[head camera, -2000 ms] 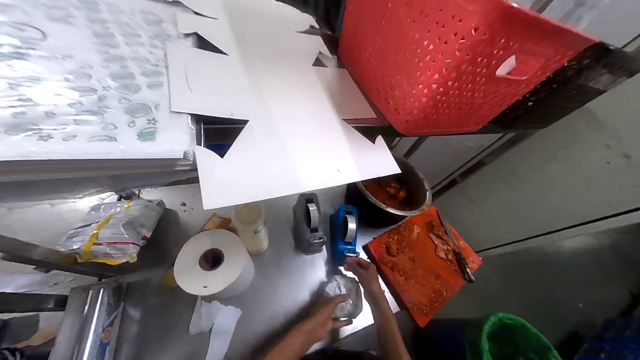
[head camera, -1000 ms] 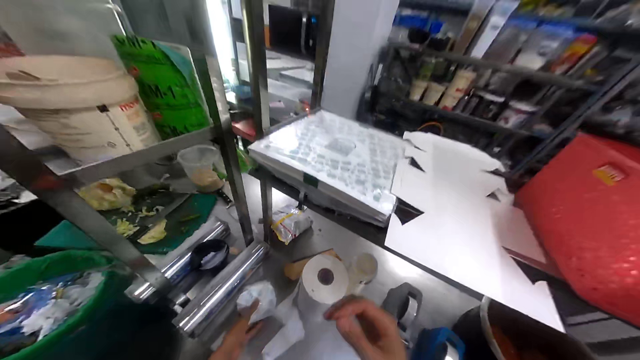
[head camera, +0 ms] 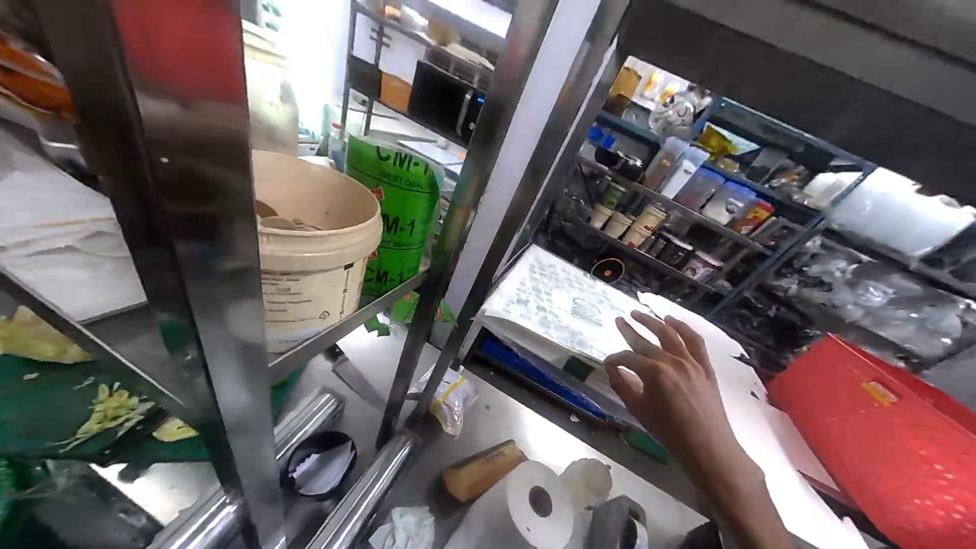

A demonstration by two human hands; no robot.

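Observation:
My right hand (head camera: 667,374) reaches over the stack of printed paper sheets (head camera: 560,301), fingers apart and nothing seen between them; whether it touches the sheets I cannot tell. Flat white cardboard (head camera: 778,457) lies behind and beside the forearm. Below the hand, a white paper roll (head camera: 537,507) stands on the steel counter beside a pale container (head camera: 587,479), a yellowish-brown block-like thing (head camera: 484,469) and a grey tape dispenser (head camera: 614,526). Crumpled white paper or plastic (head camera: 408,528) lies at the bottom edge. My left hand is out of view.
Steel rack posts (head camera: 412,358) rise at centre left. A cream plastic bucket (head camera: 313,263) stands on the rack by a green printed plastic sheet (head camera: 396,217). A red perforated basket (head camera: 877,442) is at right. Chopped leaves lie on a green board (head camera: 46,412); a knife (head camera: 358,381) is near the posts.
The view has swung up and left. My right hand has gone from beside the paper roll to over the printed sheets. My left hand, seen low near the crumpled white thing a second ago, has left the view.

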